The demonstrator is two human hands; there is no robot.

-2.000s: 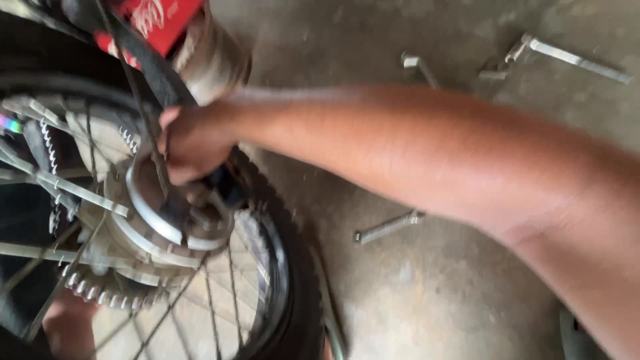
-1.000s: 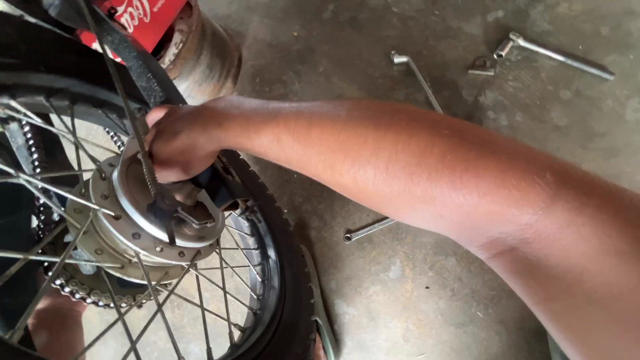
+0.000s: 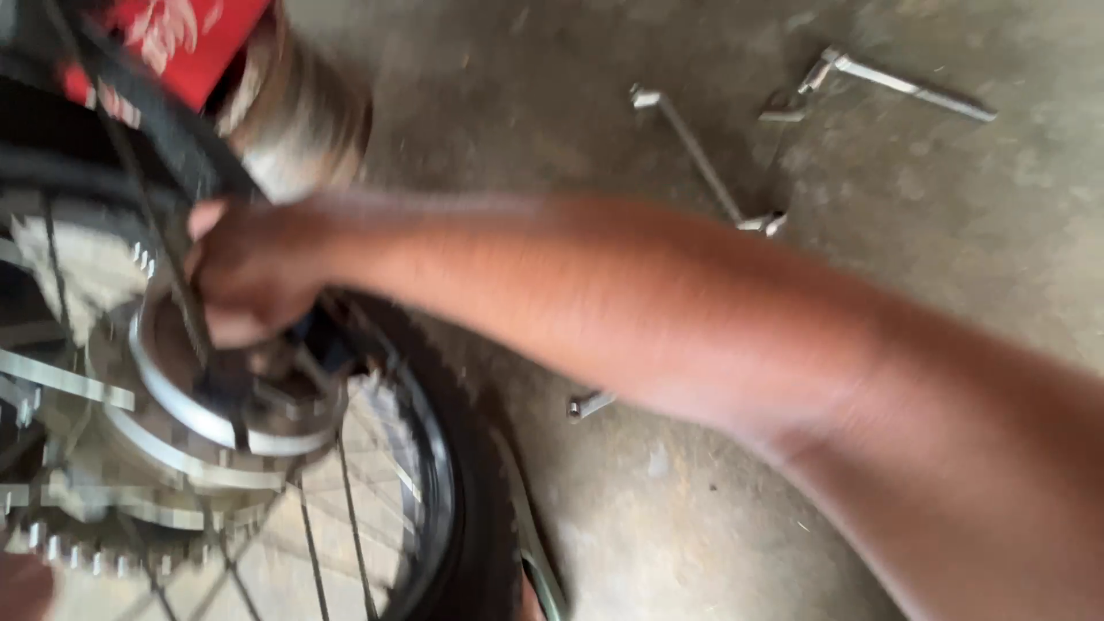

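Note:
My right hand (image 3: 250, 276) reaches in from the right and touches the wheel hub's brake plate (image 3: 293, 379), its fingers bent and blurred. Whether it grips a part there is hidden. A thin dark rod or cable passes in front of the hand. The spoked motorcycle wheel, with its black tire (image 3: 479, 492), fills the left side. Behind the hub, the toothed sprocket or chain (image 3: 86, 556) shows. At the lower left edge a blurred patch of skin (image 3: 24, 586) lies behind the wheel; I cannot tell whether it is my left hand.
On the concrete floor lie an angled socket wrench (image 3: 699, 155), another metal wrench (image 3: 914, 86), a small metal piece (image 3: 782, 112) and a tool end (image 3: 588, 405) partly under my forearm. A rusty round container (image 3: 306, 112) and a red box (image 3: 185, 43) stand behind the wheel.
My right hand stays at the hub, with small shifts. The hub's visible brake face looks turned or tilted differently from one second ago. The view has shifted slightly.

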